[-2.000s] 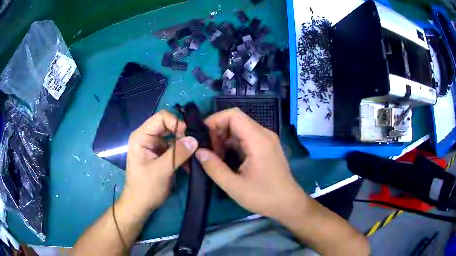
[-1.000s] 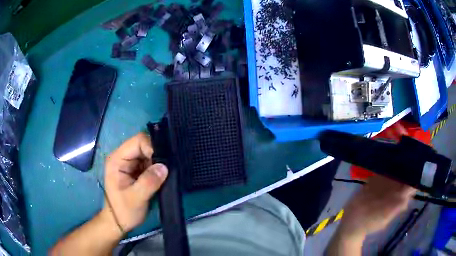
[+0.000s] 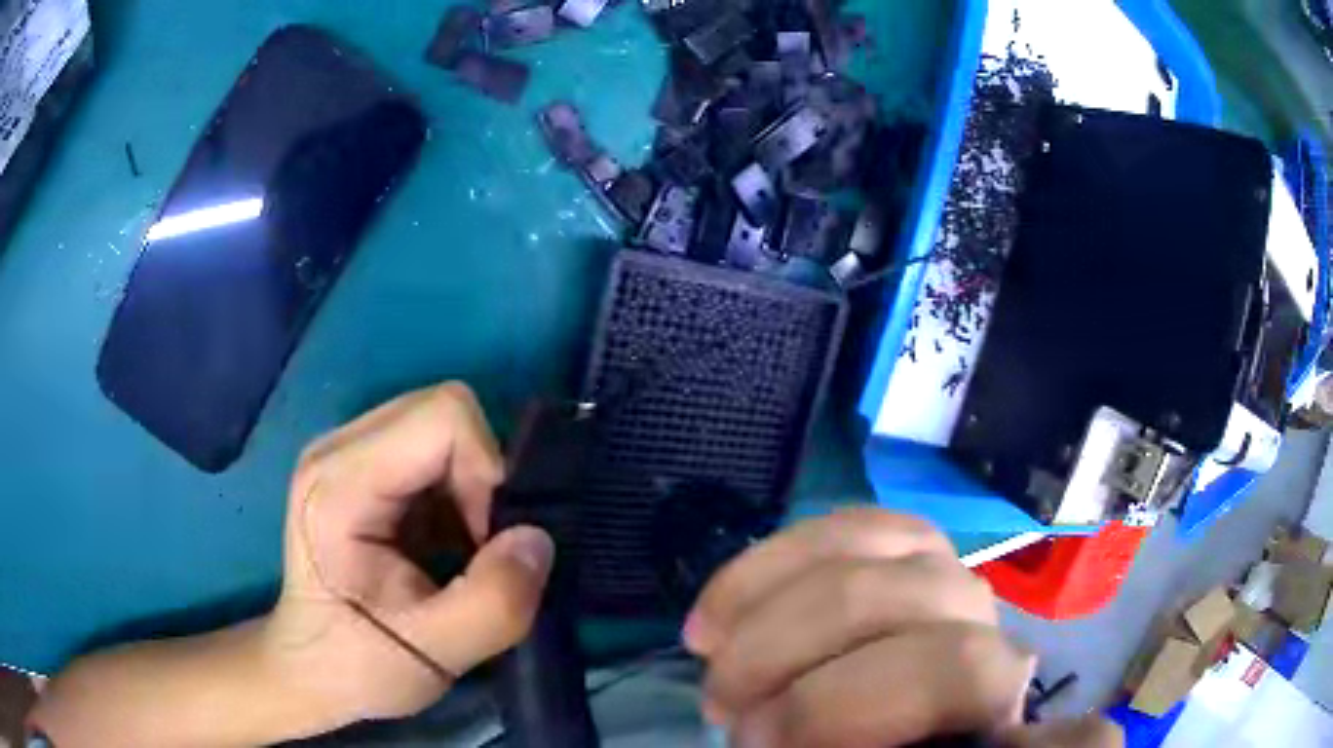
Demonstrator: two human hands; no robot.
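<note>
My left hand (image 3: 417,548) grips the end of the black headband (image 3: 548,512) between thumb and fingers. The band runs down out of the frame. A tiny bright spot shows at its upper end. My right hand (image 3: 863,628) is curled to the right of the band, around what looks like the black electric screwdriver (image 3: 709,529). Only a dark, blurred part shows at the fingertips; the hand hides most of it. The black screw holding tray (image 3: 716,365) lies flat behind and between the hands. Whether the screwdriver touches the band cannot be told.
A glossy black slab like a smartphone (image 3: 263,241) lies at left. Loose cover plates (image 3: 760,139) lie beyond the screw holding tray. At right, a blue plastic tray (image 3: 914,475) holds scattered screws (image 3: 980,190) and the screw feeder (image 3: 1133,292). A red stool (image 3: 1075,570) is on the floor.
My right hand has come from the far right to beside the headband. The screwdriver no longer shows at its spot below the feeder. My left hand still holds the band. The view has shifted.
</note>
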